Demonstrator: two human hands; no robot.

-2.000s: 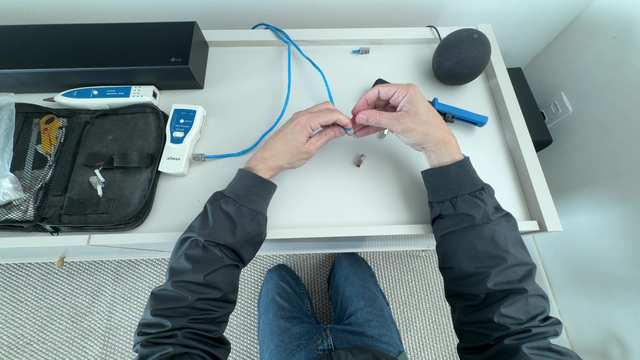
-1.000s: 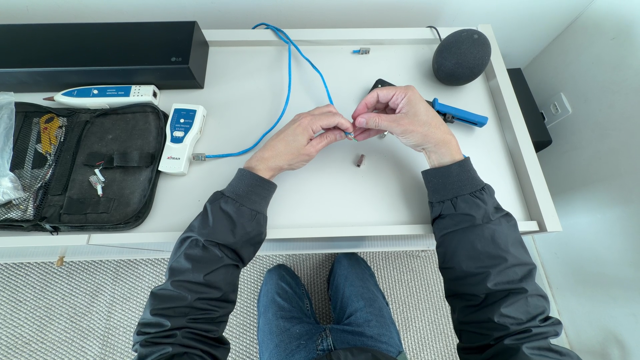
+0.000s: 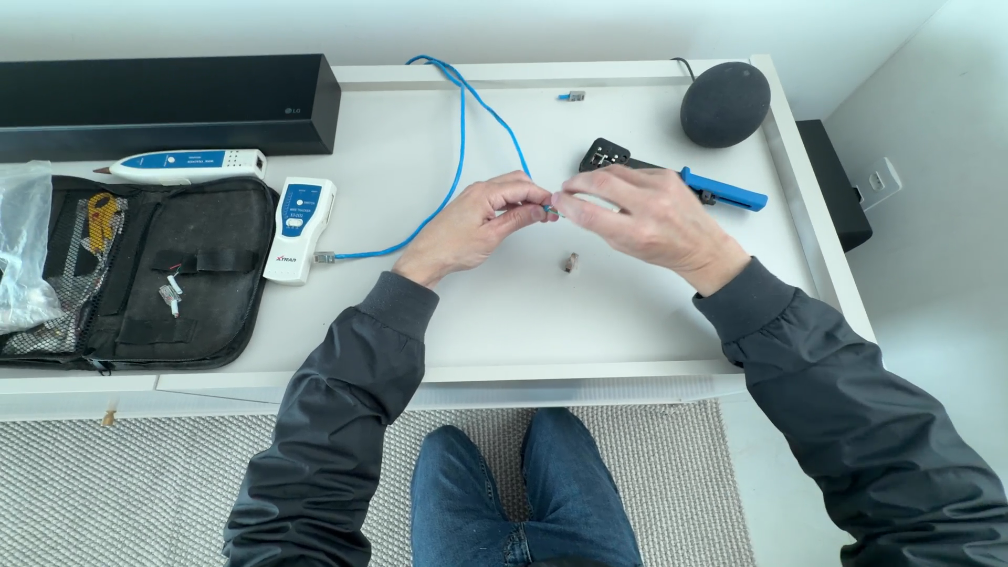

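My left hand (image 3: 484,220) pinches the end of a blue network cable (image 3: 504,130) between thumb and forefinger, with thin wires showing at the tip. My right hand (image 3: 642,220) is at that tip, thumb and fingers drawn together around the wires; its exact hold is partly hidden. Behind my right hand lies a crimping tool (image 3: 736,195) with a blue handle and black head. A small piece (image 3: 570,262), maybe a connector, rests below my hands. A cut cable end with a plug (image 3: 576,96) lies at the back. Another plug (image 3: 324,257) sits at the white wire tracker (image 3: 297,236).
At left are an open black tool case (image 3: 213,315), a clear plastic bag (image 3: 24,252), a pen-shaped wire tracer (image 3: 189,164) and a black soundbar (image 3: 165,106). A round dark speaker (image 3: 725,105) stands back right. The white tabletop has a raised edge (image 3: 819,213).
My right hand has shifted slightly at the cable tip, and its fingers are now stretched more toward my left hand. My left hand stays on the cable.
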